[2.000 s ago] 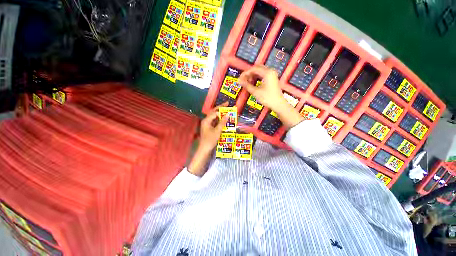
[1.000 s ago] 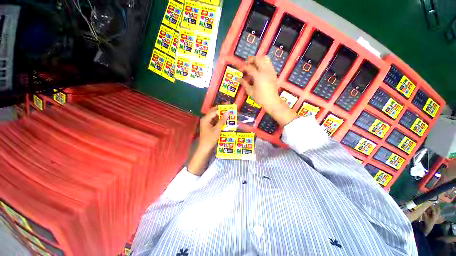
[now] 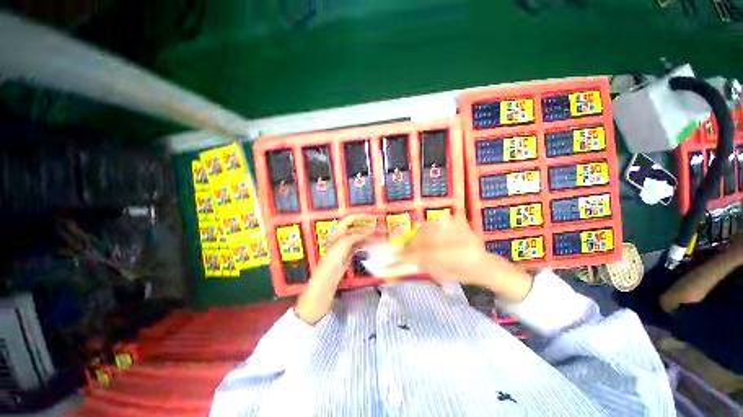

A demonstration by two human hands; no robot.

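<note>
My left hand (image 3: 328, 273) and my right hand (image 3: 452, 254) meet over the lower edge of a red phone tray (image 3: 367, 213). A blurred pale sheet (image 3: 381, 261) is between them, at my right fingertips; its print cannot be made out. Whether my left fingers also grip it is unclear. The tray's upper row holds several keypad phones (image 3: 359, 174) with dark, unlabelled screens. Yellow labels show on the lower-row phones (image 3: 290, 243), partly hidden by my hands.
Spare yellow label sheets (image 3: 224, 208) lie left of the tray. A second tray (image 3: 539, 130) of labelled phones adjoins it on the right. Beyond are a white box (image 3: 660, 114), black hose (image 3: 717, 155) and another person's arm (image 3: 707, 277). Stacked red trays (image 3: 204, 358) stand lower left.
The view has turned, so the trays now appear nearly level. My hands have come together. The two yellow labels that hung below my left hand no longer show.
</note>
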